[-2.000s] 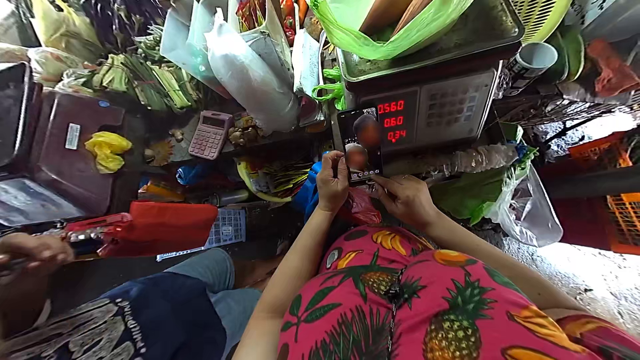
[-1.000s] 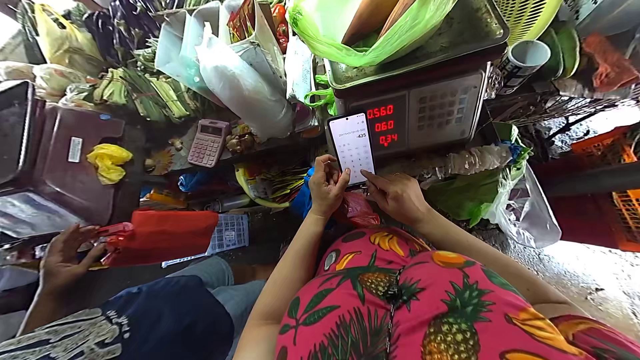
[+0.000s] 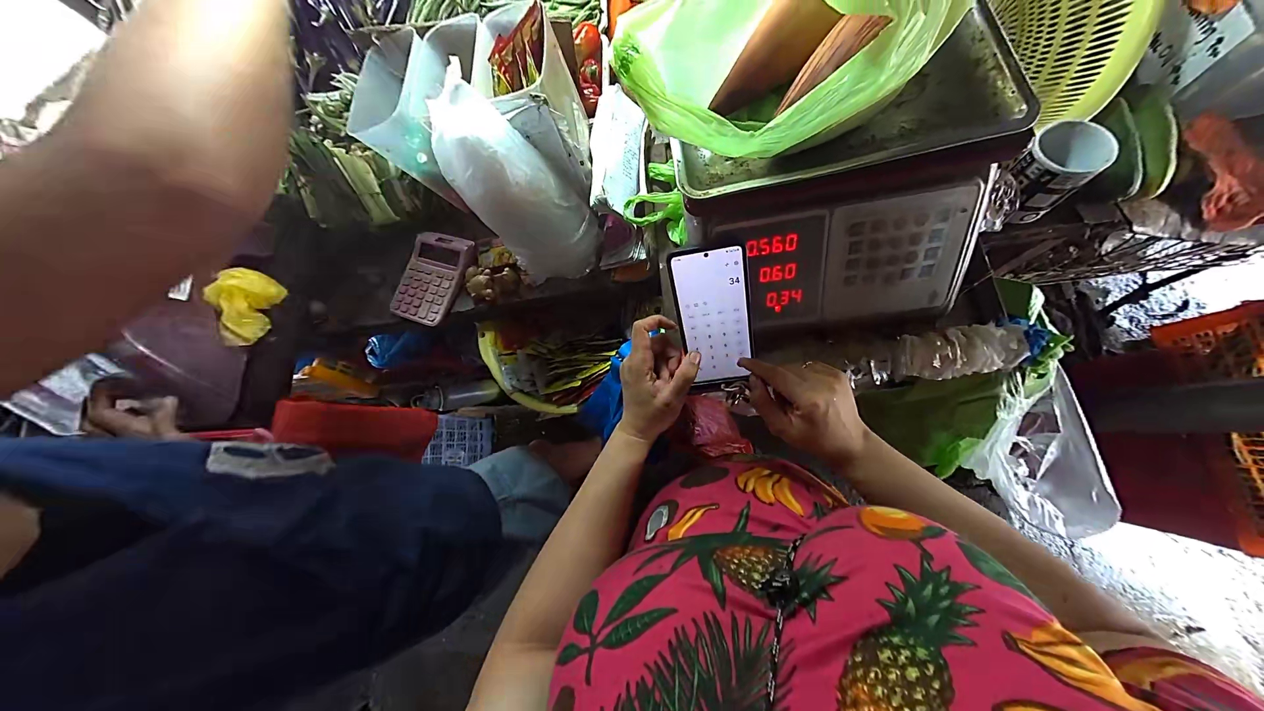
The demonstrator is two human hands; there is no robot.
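A smartphone with a calculator on its lit screen is held upright in my left hand, the thumb along its lower left edge. My right hand is at the phone's lower right corner, index finger extended at the screen's edge; it seems to hold nothing. Just behind the phone stands a digital scale with red lit figures. On its metal pan lies an open light-green plastic bag with brown, pointed produce inside, perhaps banana blossoms.
At the left, another person's blurred arm reaches across, over a dark blue shirt. A pink calculator, a white plastic bag, a yellow bag and a red cloth-like item lie about. A yellow basket and a cup stand right.
The phone's screen has gone from pictures of people to a calculator, whose figures have changed. My right index finger has shifted to the phone's lower corner. The other person has leaned in at the left, arm raised.
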